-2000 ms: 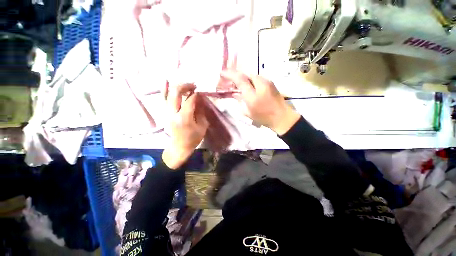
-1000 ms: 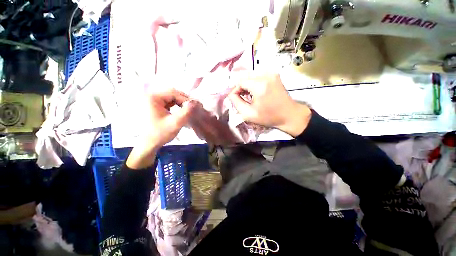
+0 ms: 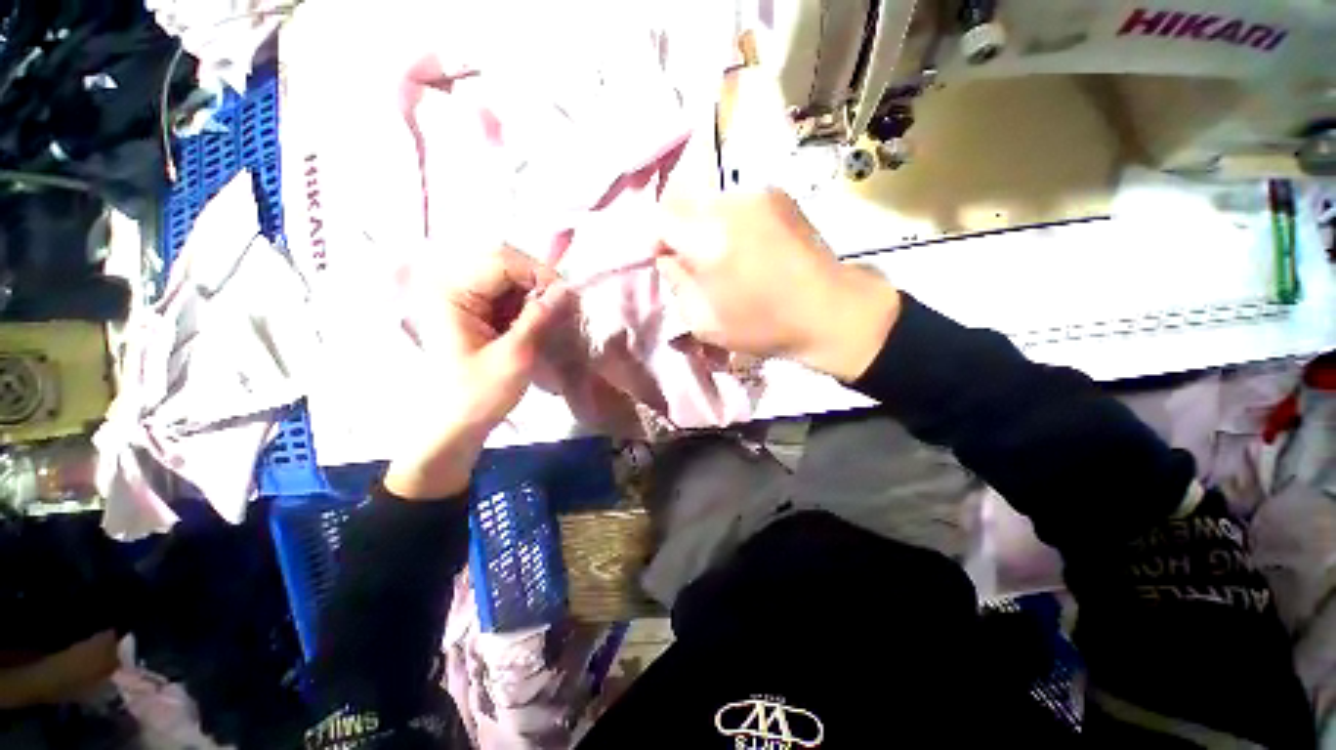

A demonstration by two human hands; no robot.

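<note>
A pale pink garment panel (image 3: pixel 630 315) lies bunched on the white table left of the sewing machine, its lower part hanging at the table's near edge. My left hand (image 3: pixel 491 330) pinches its edge between thumb and fingers. My right hand (image 3: pixel 762 286) grips the same edge a little to the right, fingers curled. A short stretch of the edge runs taut between the hands. The cloth behind them is washed out by glare, so its outline is unclear. The presser foot area (image 3: pixel 865 154) of the machine is up and right of my right hand, apart from the cloth.
The cream sewing machine head (image 3: pixel 1055 37) stands at the upper right. A slim green tool (image 3: pixel 1283 242) lies at the table's right end. A blue crate (image 3: pixel 516 550) is below the table edge. White-pink cloth (image 3: pixel 220 352) hangs over another blue crate at left. Pink fabric is heaped at lower right.
Since two seconds ago, both hands have moved apart along the cloth edge. The left hand turned and shifted left. The view has also shifted, showing more of the blue crate below the table.
</note>
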